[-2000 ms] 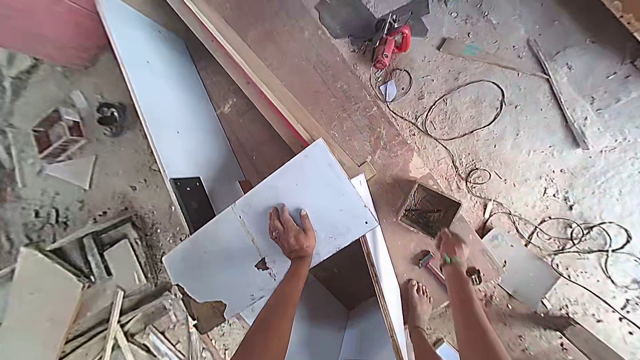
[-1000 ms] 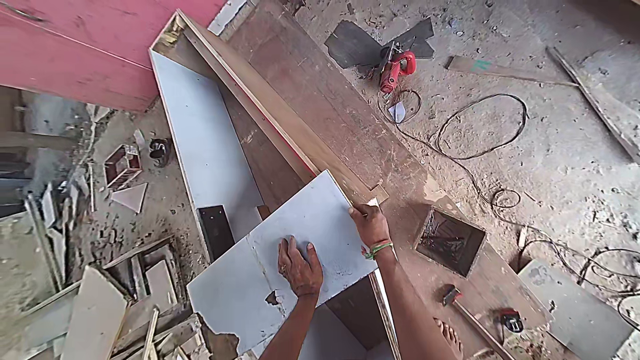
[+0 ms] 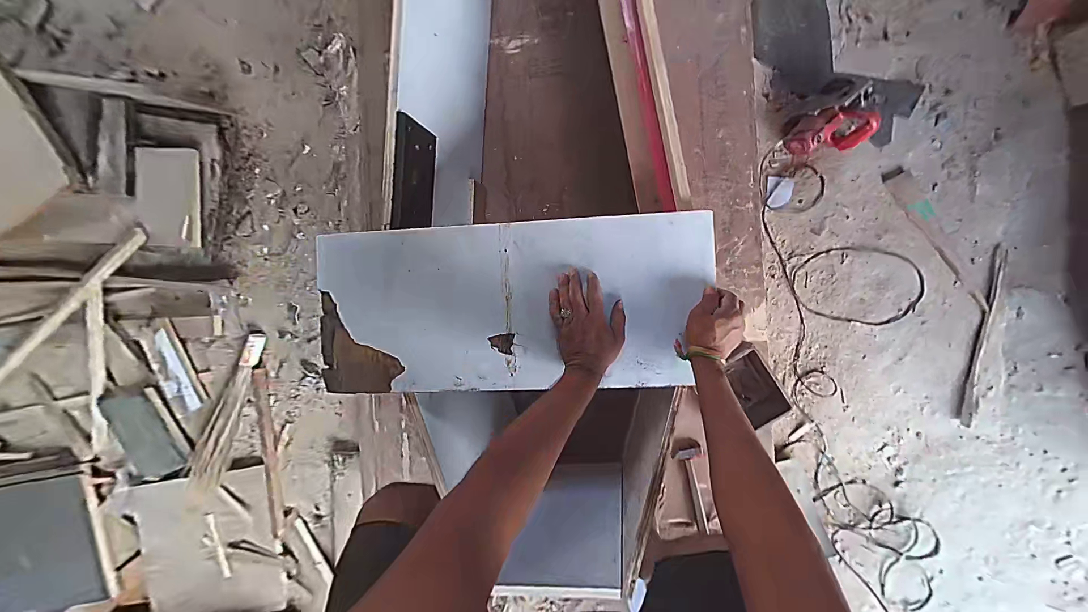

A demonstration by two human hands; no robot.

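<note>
A white laminated board (image 3: pixel 425 297), chipped at its lower left corner, lies across a long wooden cabinet frame (image 3: pixel 633 476). My left hand (image 3: pixel 588 323) rests flat on the board right of its middle, fingers spread, a ring on one finger. At the board's right edge, my right hand (image 3: pixel 714 323) is closed with bent fingers; whether it grips the edge or holds something small cannot be told. Below the board shows a white inner panel (image 3: pixel 565 527). Above it, a dark plate (image 3: pixel 414 170) stands against the frame's left side.
A red power saw (image 3: pixel 833 127) and its looping cable (image 3: pixel 858 319) lie on the dusty floor at right. An open box (image 3: pixel 756 387) and a hammer (image 3: pixel 693 484) are near my right forearm. Wood offcuts (image 3: pixel 93 297) are heaped at left. Part of a person (image 3: pixel 1041 17) shows top right.
My right hand was near the open box two seconds ago, then came to the board's right edge, where it remains. My left hand stays on the board. The view has turned strongly.
</note>
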